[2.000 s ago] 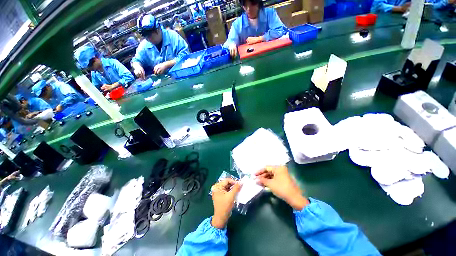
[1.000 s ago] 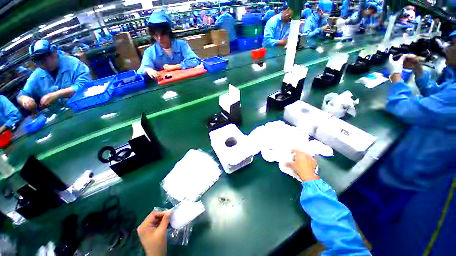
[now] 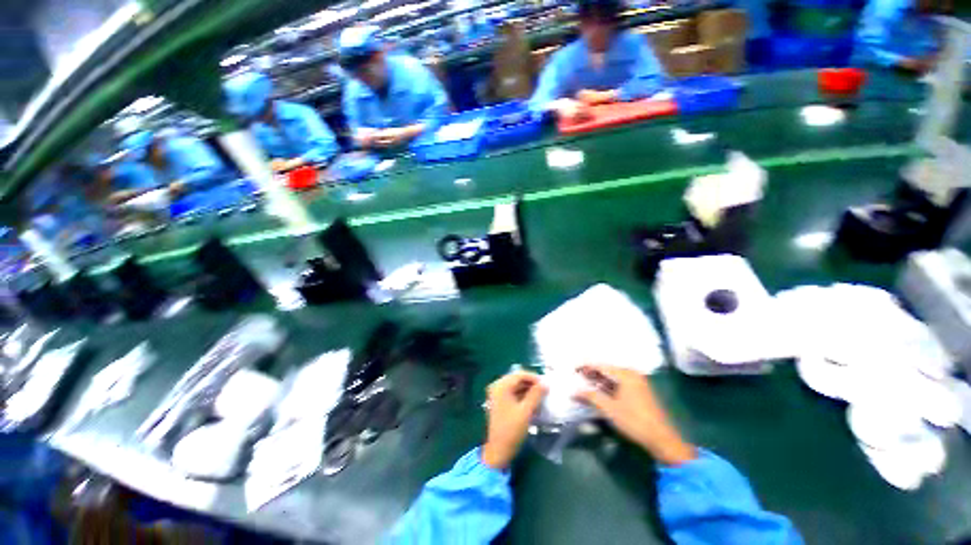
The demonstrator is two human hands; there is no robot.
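Note:
My left hand (image 3: 513, 413) holds the left side of a clear plastic bag (image 3: 556, 434) with something white in or on it. My right hand (image 3: 630, 407) pinches the right side of the same bag, close to my left hand. The picture is blurred, so whether a white piece is inside cannot be told. The stack of polybags (image 3: 598, 332) lies just beyond my hands. A white insert (image 3: 692, 319) with a round hole sits to its right. White round pieces (image 3: 852, 341) lie in an overlapping heap at the right.
Black rings (image 3: 373, 399) lie tangled at the left. Bagged parts (image 3: 303, 431) and white wrapped pieces (image 3: 210, 450) lie farther left. Open black boxes (image 3: 495, 256) stand in a row across the green bench. People in light-blue smocks sit opposite, near blue bins (image 3: 708, 94) and a red tray (image 3: 618, 115).
The view has swung back left. My right hand has come from the white round pieces to the bag at my left hand and now grips it.

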